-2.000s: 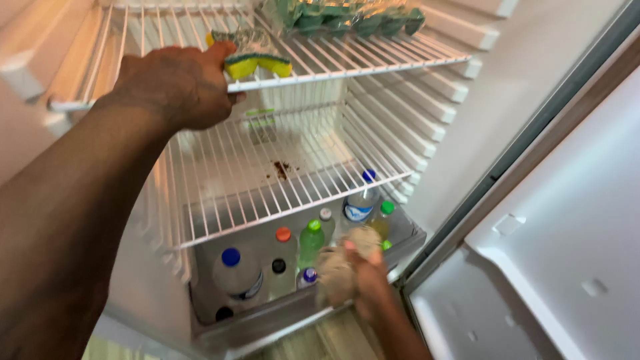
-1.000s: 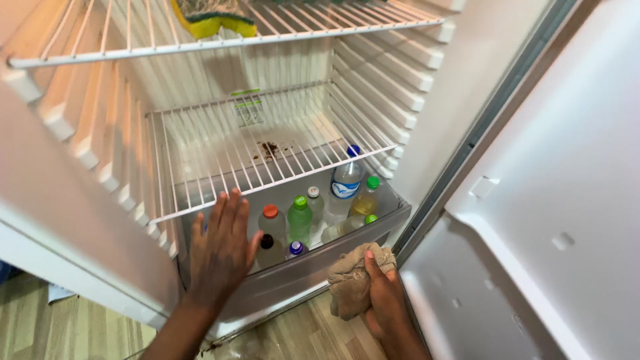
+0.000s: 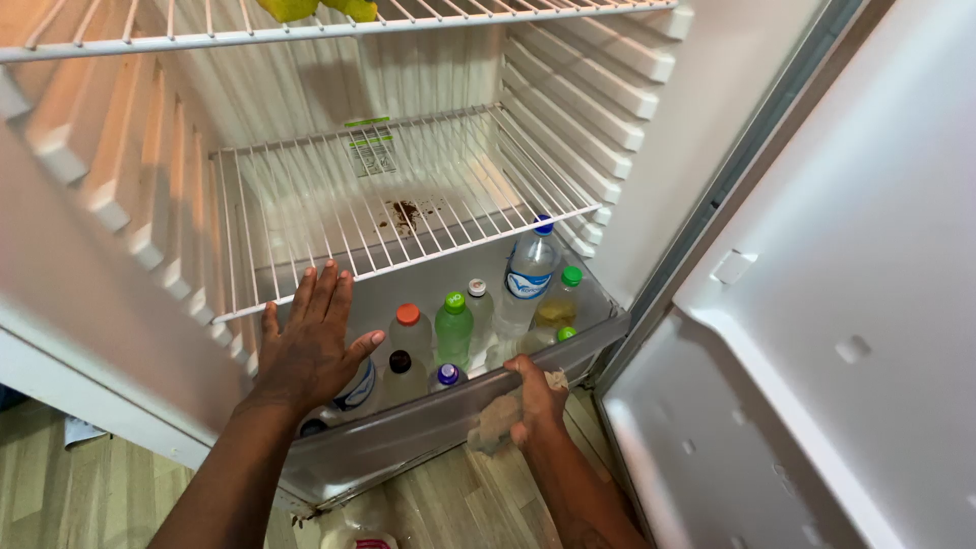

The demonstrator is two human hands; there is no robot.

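Observation:
My left hand, fingers spread and empty, is at the front edge of the lower wire shelf, above the left end of the grey crisper drawer. With my right hand I hold a crumpled beige cloth against the drawer's front, my fingers at its top rim. Inside the drawer stand several plastic bottles, among them a green bottle, a clear bottle with a blue cap and an orange-capped bottle. Brown residue shows beneath the wire shelf.
The fridge door stands open on the right. A yellow and green sponge lies on the upper wire shelf, cut by the frame's top. On the wooden-look floor, part of a container shows at the bottom edge.
My left hand has left the upper shelf, where it was two seconds ago, and come down to the lower one. The cloth in my right hand now touches the drawer front. The view has moved lower.

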